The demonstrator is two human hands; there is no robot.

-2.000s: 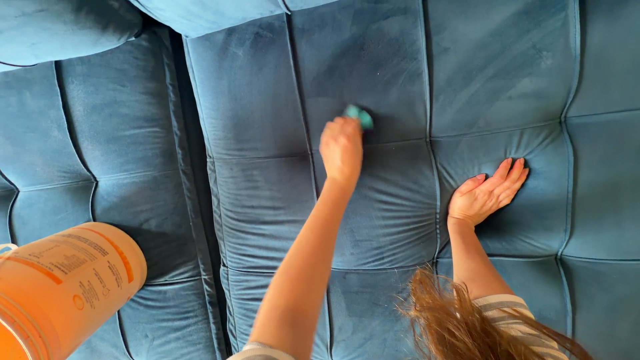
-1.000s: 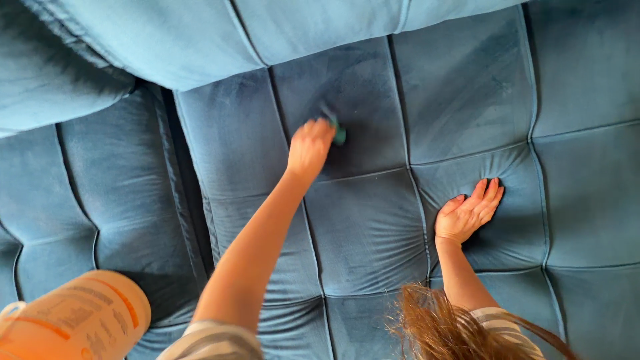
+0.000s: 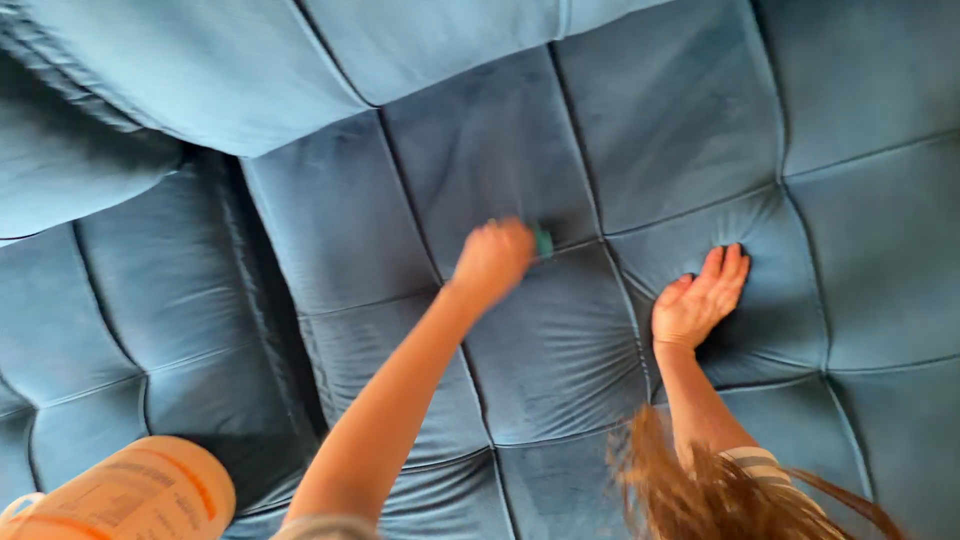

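My left hand (image 3: 495,259) is closed on a small teal object (image 3: 542,241), blurred and mostly hidden by the fingers; its kind cannot be told. It is over the blue tufted seat cushion (image 3: 487,165) of a sofa, near a crossing seam. To the right, my right hand (image 3: 697,296) lies flat on the same cushion and presses a dent into it, with creases spreading around; it holds nothing.
The sofa's backrest (image 3: 225,67) rises along the upper left. A dark gap (image 3: 281,300) parts this seat from another blue seat section (image 3: 165,300). An orange and whitish plastic container (image 3: 142,495) bearing writing stands at the lower left.
My left hand has moved over the cushion with the teal object, toward the nearby seam crossing since one second ago. My right hand stays pressed on the cushion. The view has shifted and tilted.
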